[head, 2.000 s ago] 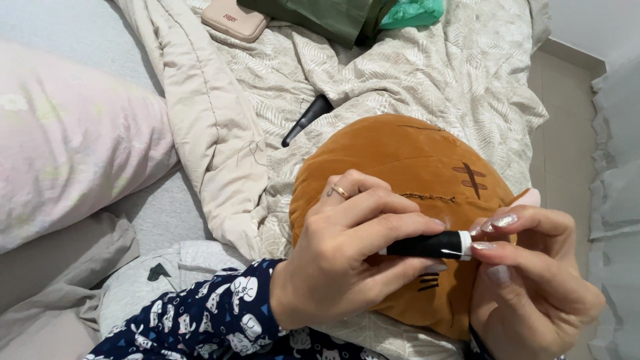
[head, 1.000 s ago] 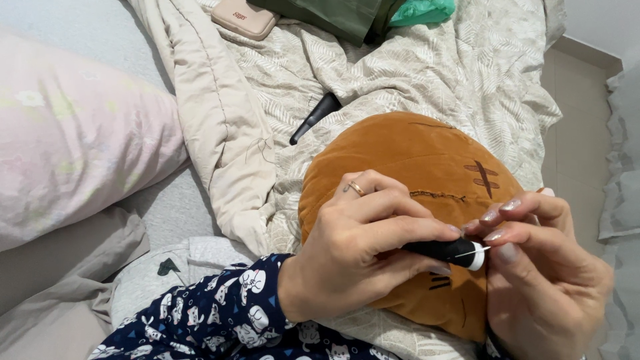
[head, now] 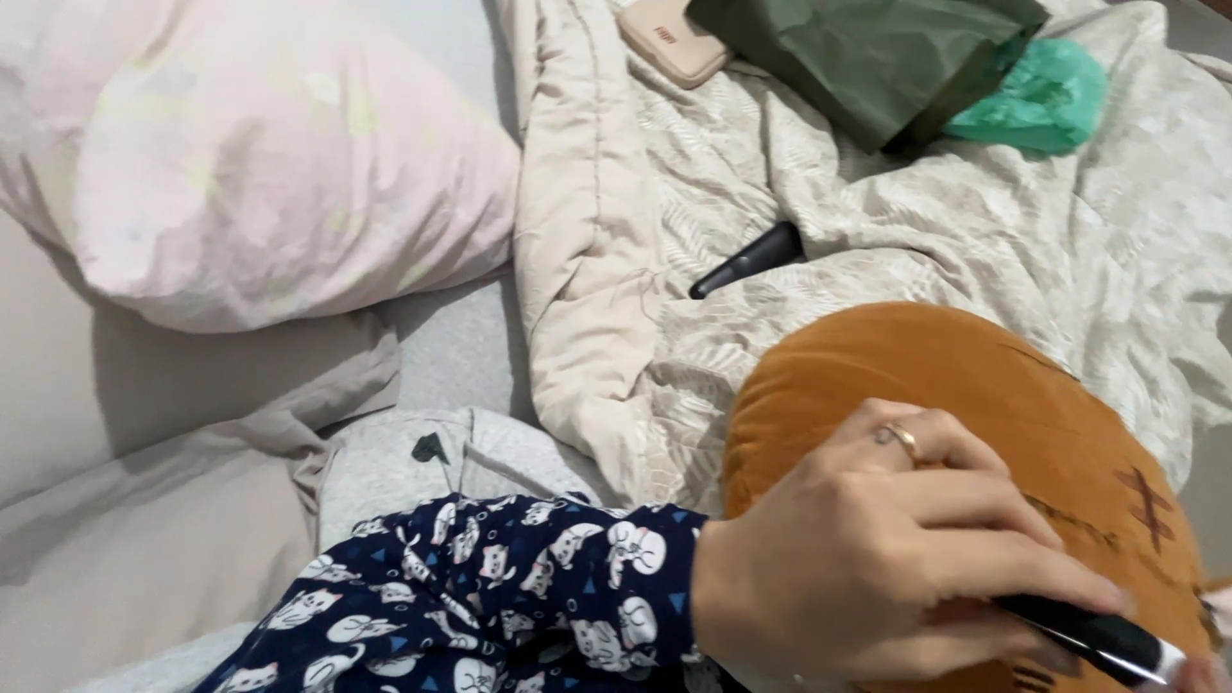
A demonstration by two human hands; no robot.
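My left hand [head: 885, 568], with a ring on one finger, grips a black pen-like tool [head: 1078, 626] with a white end and a thin shiny metal strip along it. It is over an orange-brown plush cushion [head: 895, 375] with dark stitched marks and a rough seam line. At the bottom right corner, only fingertips of my right hand [head: 1201, 672] show, beside the tool's white end; the rest of that hand is out of frame, and its grip cannot be made out.
A black tapered object [head: 749, 260] lies on the patterned beige bedspread [head: 693, 192]. Behind are a pale pink case [head: 674, 43], a dark green bag [head: 866, 58] and green plastic [head: 1044, 101]. A pink pillow [head: 289, 164] and a grey garment [head: 385, 462] lie at the left.
The view has swung left, so most of my right hand has left the frame. My left hand keeps hold of the black tool.
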